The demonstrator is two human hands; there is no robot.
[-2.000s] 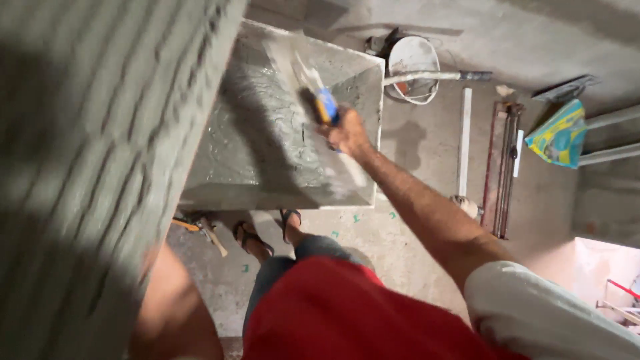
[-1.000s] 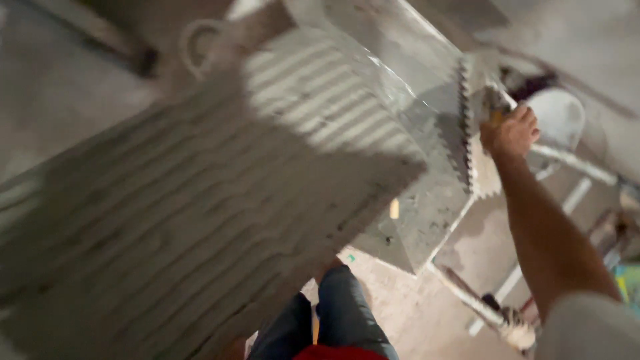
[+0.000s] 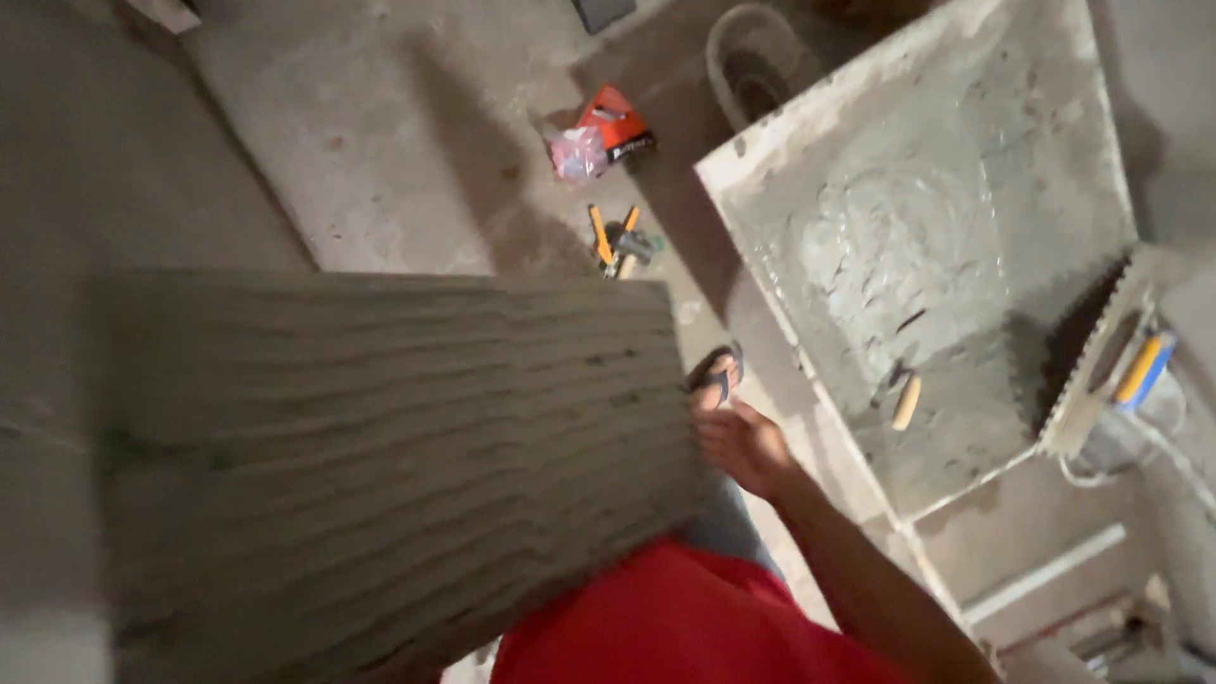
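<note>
A large tile or board [image 3: 408, 456] coated with ridged grey mortar fills the lower left. My right hand [image 3: 746, 446] is at its right edge, fingers pointing towards it; whether they grip it is unclear. My left hand is out of sight. The notched trowel [image 3: 1092, 370] with a blue and yellow handle rests, without a hand on it, on the right rim of the mortar tub [image 3: 807, 366]. Wet grey mortar [image 3: 883, 247] lies inside the tub, with a wooden-handled tool [image 3: 907, 402] stuck in it.
Yellow-handled pliers or nippers [image 3: 613, 237] and a red package [image 3: 613, 119] lie on the floor beyond the coated piece. A white bucket [image 3: 1126, 437] stands beside the tub at right, with a pale bar [image 3: 1045, 575] below. My sandalled foot [image 3: 717, 378] shows between piece and tub.
My right hand has let go of the notched trowel, which it held in both earlier frames, and has moved left to the coated piece's edge. The view has turned.
</note>
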